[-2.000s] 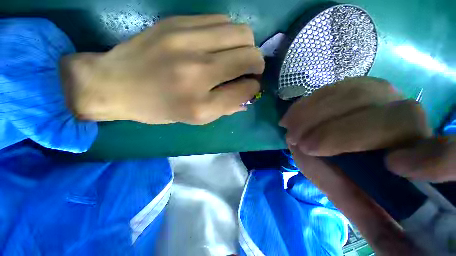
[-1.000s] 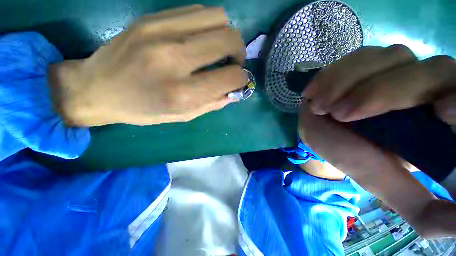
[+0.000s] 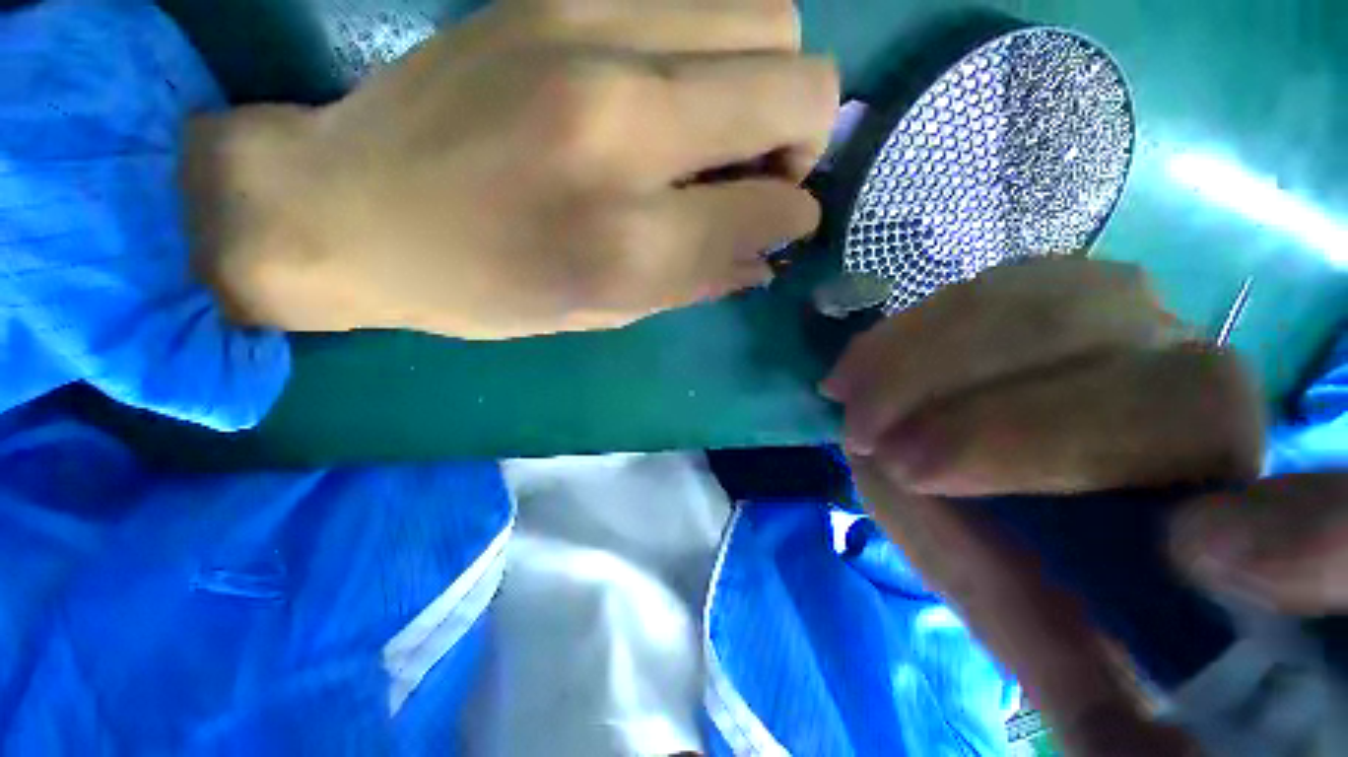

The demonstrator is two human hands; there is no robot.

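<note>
My left hand (image 3: 532,185) has its fingertips pinched on a small assembly (image 3: 775,258), mostly hidden by the fingers, just above the green mat. My right hand (image 3: 1057,377) is wrapped around the thick dark grip of the electric screwdriver (image 3: 1109,555), its grey-white body running to the lower right. A small grey disc (image 3: 853,293) shows at the screwdriver's front, close to the assembly; the bit's tip cannot be made out. The round silver screw plate (image 3: 946,178) lies behind, its far-right part covered in tiny screws (image 3: 1067,133).
A pale tag (image 3: 847,130) is at the plate's left edge. A slim silver tool (image 3: 1234,314) lies right of the plate. Silver specks (image 3: 377,37) show on the green mat (image 3: 562,399) at the upper left. My blue smock fills the bottom.
The screwdriver's front has moved from over the plate to the left and down, beside the assembly. My left hand has moved a little right and up. The plate appears slightly lower and further right.
</note>
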